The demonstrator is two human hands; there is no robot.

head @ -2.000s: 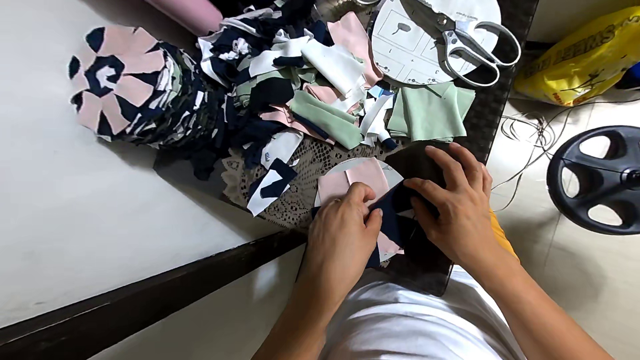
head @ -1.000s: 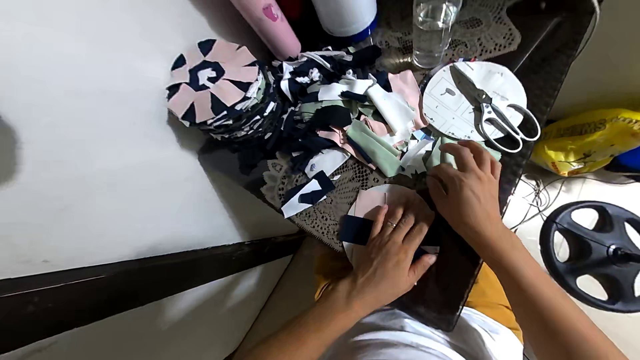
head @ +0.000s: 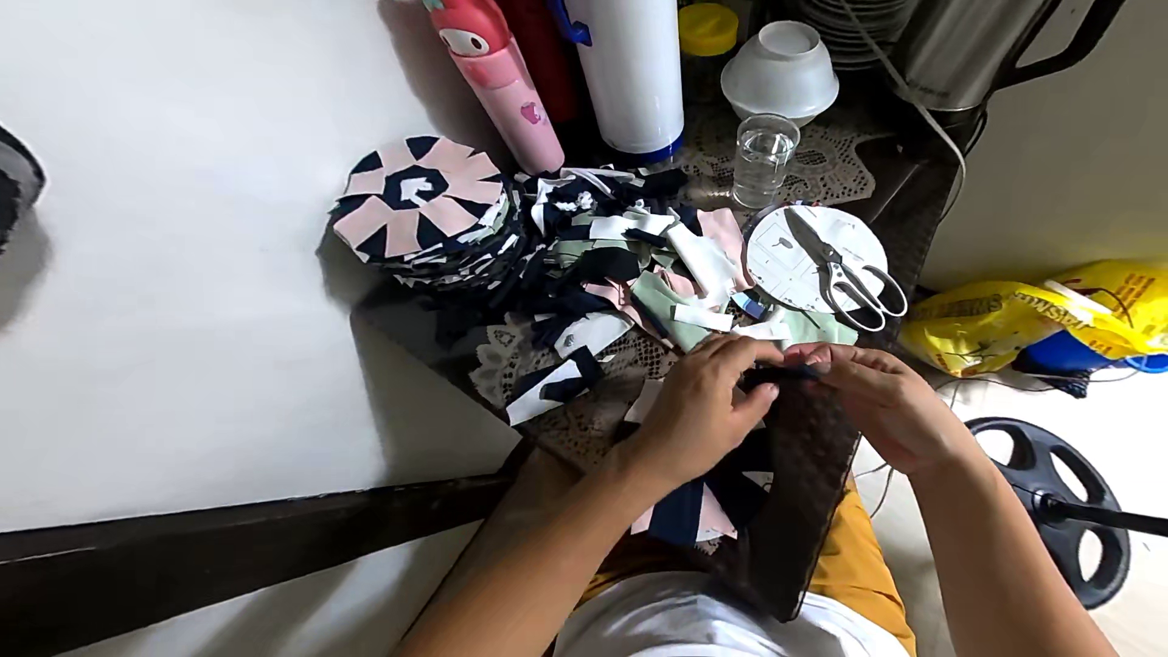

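Between my left hand (head: 707, 411) and my right hand (head: 881, 401), a small dark fabric piece (head: 776, 374) is pinched at the fingertips, above the table's near part. Partly under my left forearm lies a round arrangement of navy, pink and white fabric pieces (head: 680, 513). Beyond the hands spreads a heap of pink, green, white and navy scraps (head: 698, 260). Scissors (head: 835, 265) rest on a white disc (head: 776, 274) to the heap's right. At the left stands a tall stack of fabric rounds (head: 429, 205), its top patterned pink and navy.
A glass of water (head: 765, 164), an upturned white bowl (head: 781, 78), a white flask (head: 630, 82) and a pink bottle (head: 511, 105) stand at the back. A steel jug (head: 954, 55) is back right. Yellow bags (head: 976, 324) and a black wheel (head: 1063, 511) are right of the table.
My left hand has left the round fabric arrangement and met my right hand, which was at the green scraps. A dark piece is now between them. The view has shifted, showing more of the table's back.
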